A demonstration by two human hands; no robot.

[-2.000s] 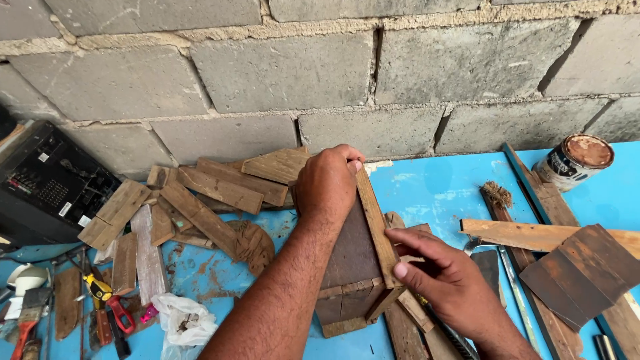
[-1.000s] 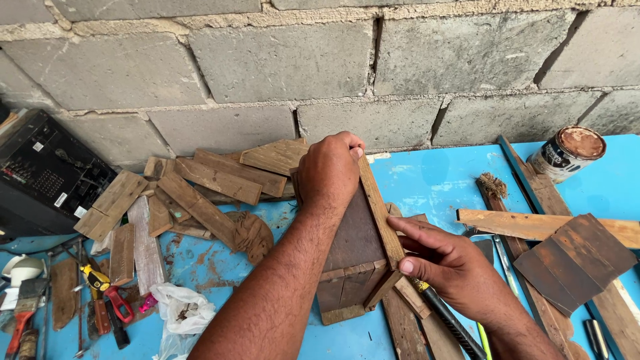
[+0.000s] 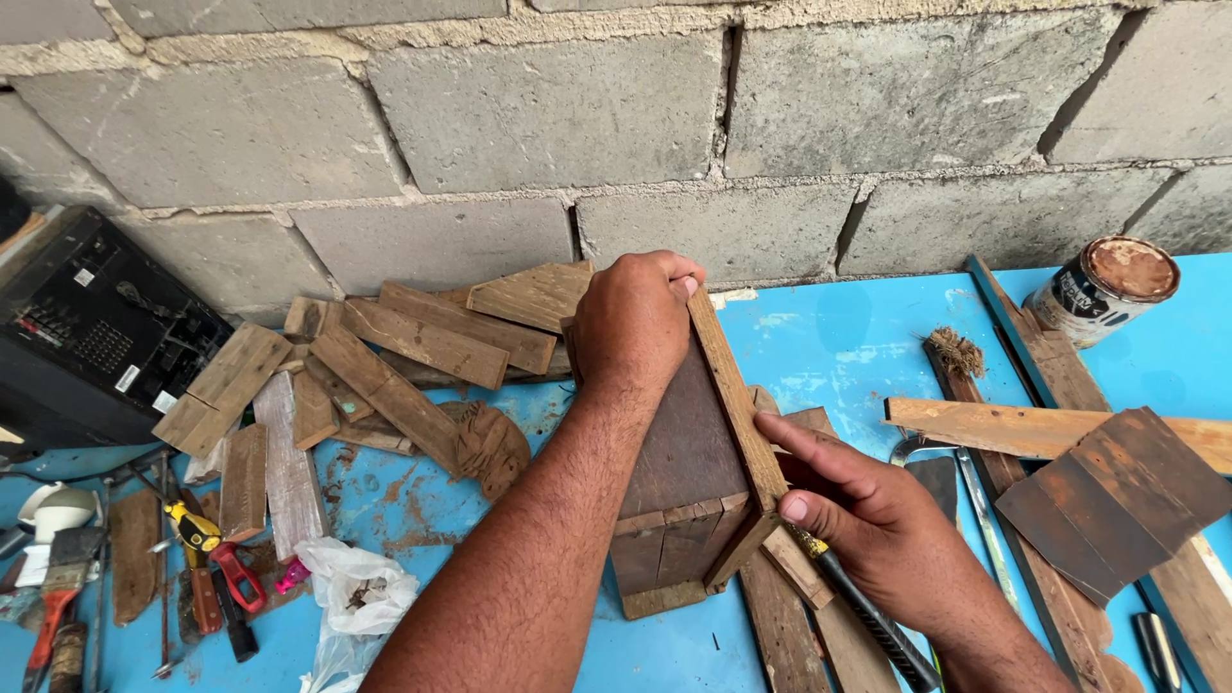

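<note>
A small box of dark wooden boards [image 3: 679,448] stands tilted on the blue table, a lighter wood strip [image 3: 733,395] running along its right edge. My left hand [image 3: 637,318] grips the far end of the box and strip, thumb and index finger at the strip's top end. Against the strip's near right side rest the fingertips and thumb of my right hand [image 3: 857,491], its fingers partly hidden behind the strip. Under my right hand lies a tool with a black and yellow handle [image 3: 866,602]; its head is hidden. Loose wooden slats [image 3: 784,616] lie beside the box.
Wood offcuts [image 3: 423,346] are piled by the block wall [image 3: 549,111]. At left are a black electronic case [image 3: 87,337], a paintbrush [image 3: 63,587], screwdrivers and a plastic bag [image 3: 356,602]. On the right are a paint can [image 3: 1107,289], long boards [image 3: 1030,433] and a dark wooden panel [image 3: 1116,500].
</note>
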